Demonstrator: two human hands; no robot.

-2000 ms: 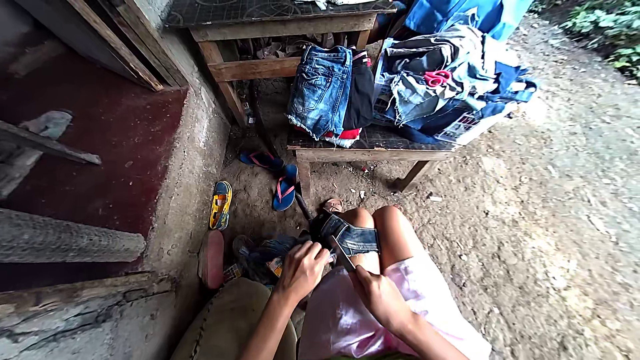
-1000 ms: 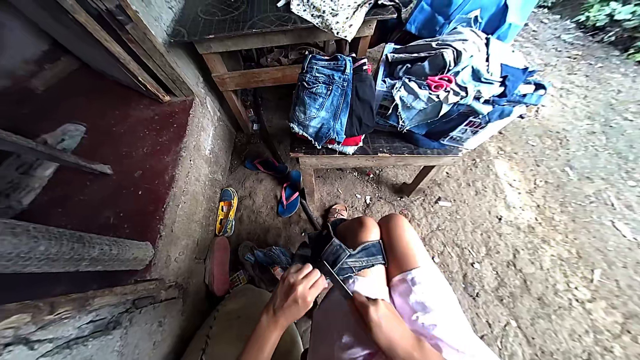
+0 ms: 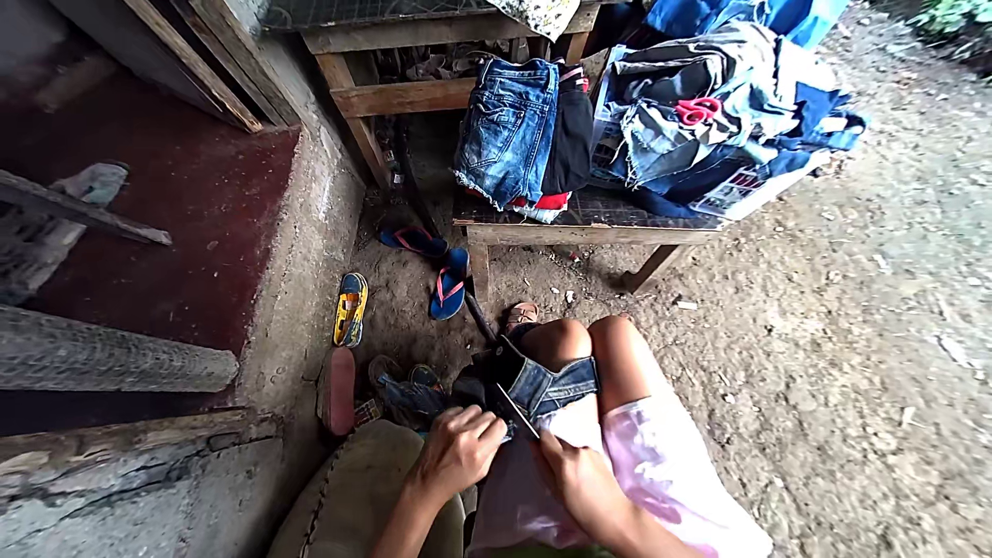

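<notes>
Across one thigh lies a piece of dark blue denim (image 3: 554,384), with a waistband or seam showing. My left hand (image 3: 463,449) is closed on the edge of dark cloth at its near left side. In my right hand (image 3: 577,473) is a thin metal blade (image 3: 518,411), pointing up and left over the dark cloth; its handle is hidden in the fist, so I cannot tell whether it is a knife or scissors. The two hands are close together but apart. Pale pink satiny cloth (image 3: 659,457) covers my lap.
A low wooden bench (image 3: 589,235) holds folded denim shorts (image 3: 508,128) and a plastic crate (image 3: 736,198) heaped with denim pieces, red-handled scissors (image 3: 697,111) on top. Blue flip-flops (image 3: 448,291), a yellow and blue shoe (image 3: 351,310) and a stuffed sack (image 3: 353,496) are on the left.
The denim on the thigh has shifted and lies differently than two seconds ago. Both hands stay close to it, the blade still in the right one.
</notes>
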